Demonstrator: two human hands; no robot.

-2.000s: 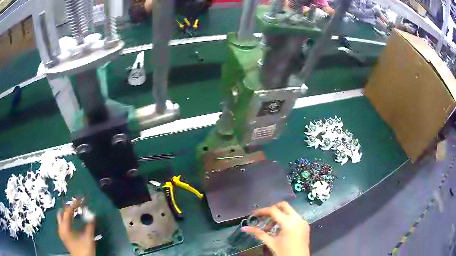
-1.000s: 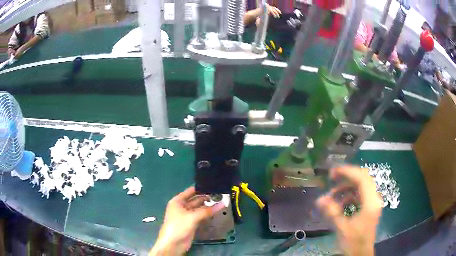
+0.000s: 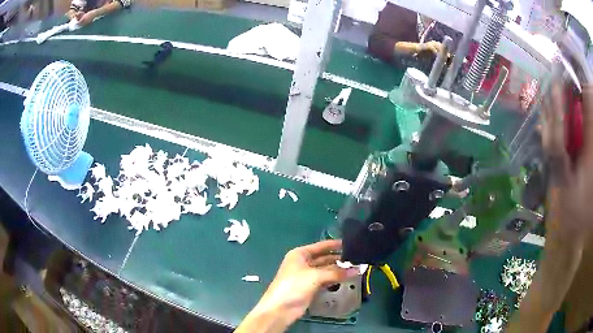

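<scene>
My left hand (image 3: 296, 283) holds a white plastic part (image 3: 351, 266) between thumb and fingers, under the black ram block (image 3: 390, 218) of the first press and over its grey base plate (image 3: 337, 300). The hand and block hide most of the part. My right hand (image 3: 560, 153) is raised at the right edge, large and blurred, around the red lever knob (image 3: 576, 123). The lever bar is hardly visible.
A heap of white parts (image 3: 156, 188) and a blue fan (image 3: 57, 117) are at left. Yellow-handled pliers (image 3: 390, 276) lie between the presses. The second press plate (image 3: 439, 296), dark inserts (image 3: 491, 306) and small white parts (image 3: 519, 273) are at right. People sit opposite.
The view has swung left. My right hand has risen from beside the insert pile to the red knob. My left hand stays under the black block with the white part.
</scene>
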